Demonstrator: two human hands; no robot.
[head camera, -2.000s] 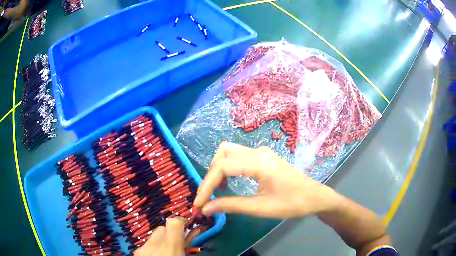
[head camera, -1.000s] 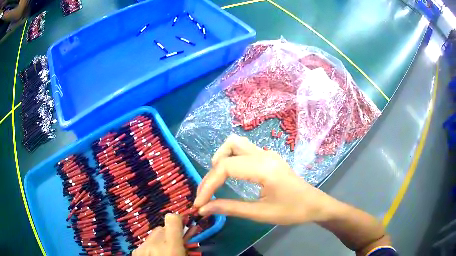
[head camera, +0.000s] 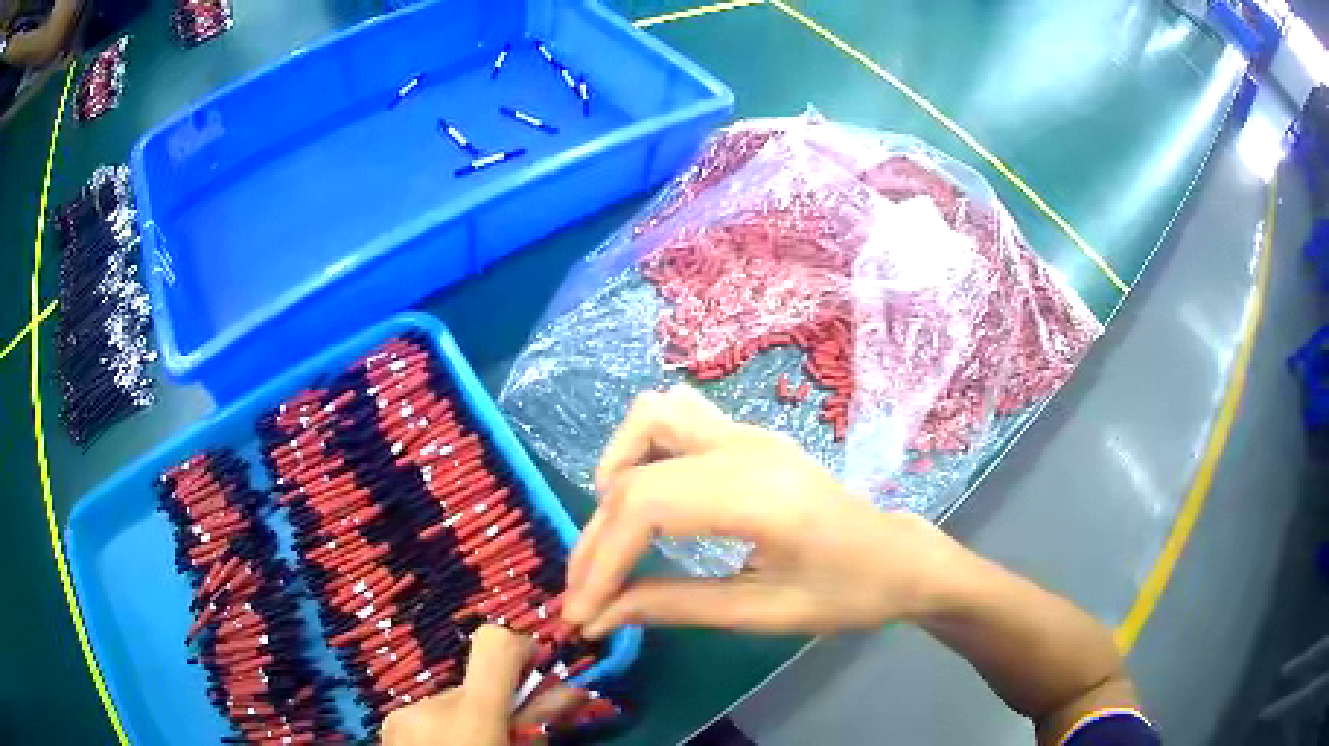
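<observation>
My left hand (head camera: 464, 704) is at the bottom edge, partly cut off, closed around a small bunch of red-and-black rods (head camera: 561, 710) over the tray's lower right corner. My right hand (head camera: 729, 532) reaches in from the right, thumb and forefinger pinched together at the ends of that bunch; a small red sleeve seems to be between the fingertips, mostly hidden. The light blue shallow tray (head camera: 117, 583) holds long rows of assembled red-and-black pieces (head camera: 343, 539). A crinkled clear bag (head camera: 569, 364) full of red sleeves (head camera: 743, 292) lies open beyond my right hand.
A deeper blue bin (head camera: 321, 204) behind the tray holds several loose black-and-white rods (head camera: 488, 162). A pile of black-and-white rods (head camera: 105, 313) lies left of it. Small red-and-black bundles (head camera: 102, 80) lie farther back. The bench edge and grey floor (head camera: 1122, 437) are at right.
Both hands stay together over the tray's corner, with small finger shifts. The bunch in my left hand is tilted slightly differently. The whole view has shifted a little.
</observation>
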